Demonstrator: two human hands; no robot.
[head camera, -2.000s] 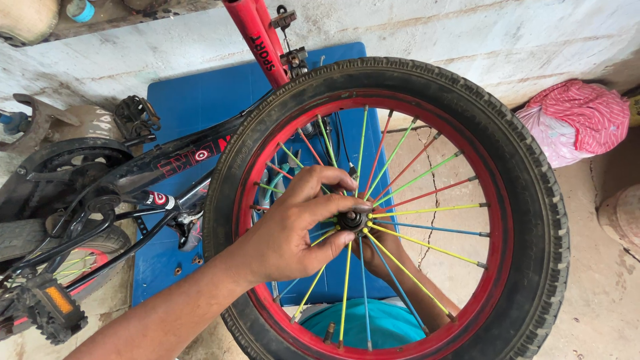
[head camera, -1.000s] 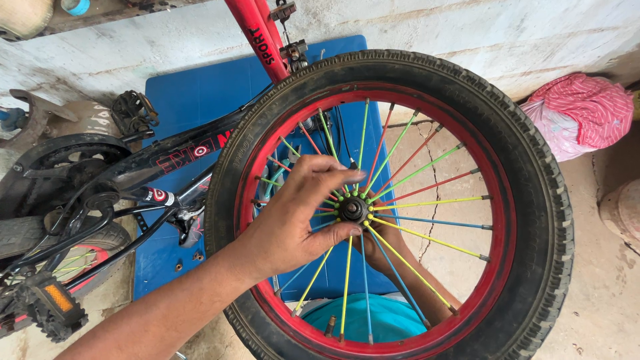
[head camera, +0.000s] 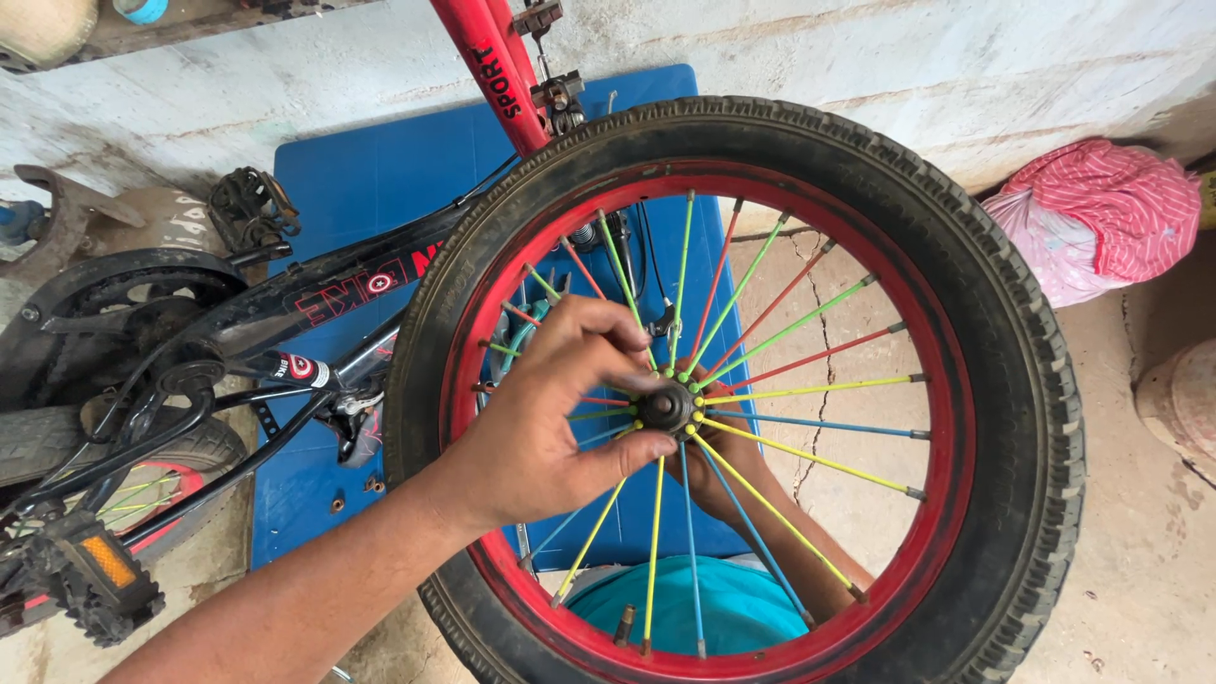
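A bicycle wheel (head camera: 997, 380) with a black knobby tire, red rim and green, red, yellow and blue spokes fills the middle of the head view. At its centre is the dark hub (head camera: 667, 406) with an axle end facing me. My left hand (head camera: 560, 408) is at the hub's near face, its thumb and fingertips around the axle hardware; the fingertips are slightly blurred. Behind the spokes my right hand (head camera: 727, 461) is at the hub's far side, its fingers mostly hidden by the hub and spokes. The valve stem (head camera: 624, 625) shows inside the rim's lower part.
A black bicycle frame (head camera: 361, 275) with a red fork (head camera: 494, 76) lies over a blue plastic table (head camera: 351, 171). Small nuts (head camera: 338, 504) rest on the table. At left are a pedal (head camera: 104, 579) and another wheel. A pink cloth bundle (head camera: 1102, 218) sits by the wall at right.
My left fingers, spread off the hub's face one second ago, are now back close around the axle. The right hand stays behind the hub.
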